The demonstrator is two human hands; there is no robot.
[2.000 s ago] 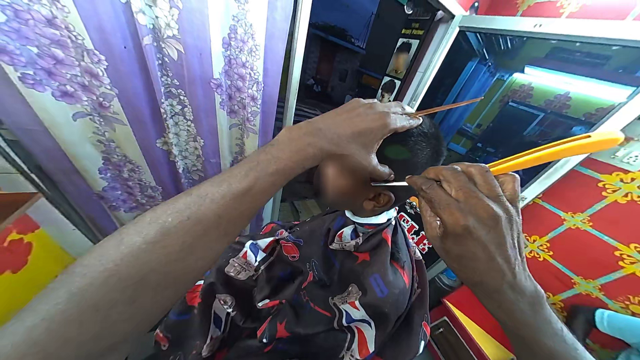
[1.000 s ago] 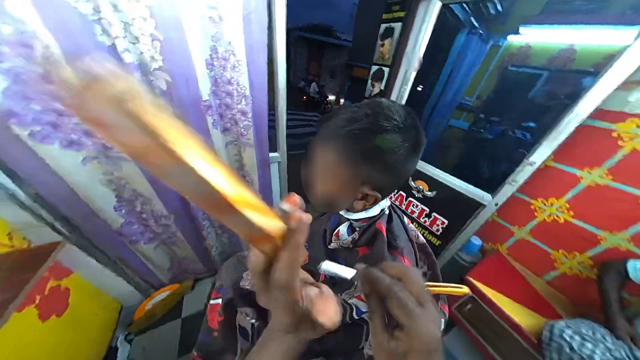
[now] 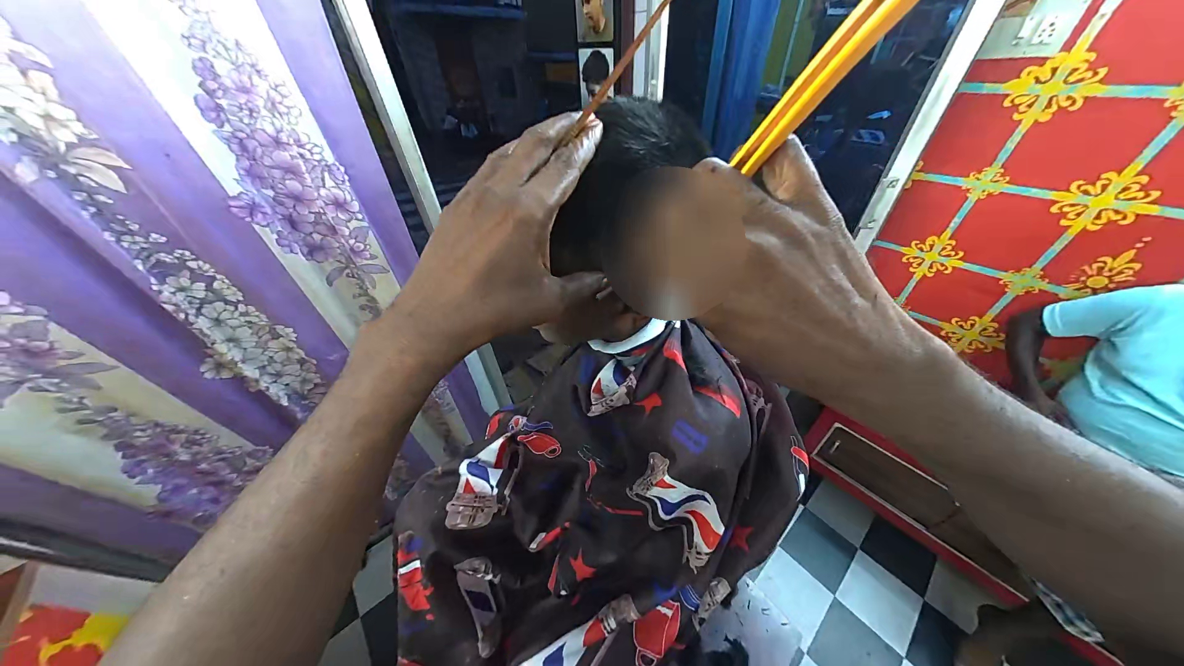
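Observation:
A seated person's head (image 3: 638, 134) with short dark hair is between my hands, above a dark patterned barber's cape (image 3: 592, 499) and a white neck strip (image 3: 634, 338). My left hand (image 3: 513, 231) lies against the side of the head, with a thin brown comb (image 3: 624, 65) held between its fingers and pointing up. In my right hand (image 3: 777, 245), close to the other side of the head, is a yellow-handled straight razor (image 3: 823, 79). Its handle rises to the upper right; the blade is hidden behind the hand.
A floral purple curtain (image 3: 277, 185) hangs at the left. On the right are a red patterned wall (image 3: 1045, 166), a red-edged cabinet (image 3: 906, 490) and another person in a light blue shirt (image 3: 1124, 370). Checkered floor tiles (image 3: 860, 583) lie below.
Both hands were away from the head, lower and nearer to me, one second ago; now they are against it. The comb and the razor are still in them. The view has shifted.

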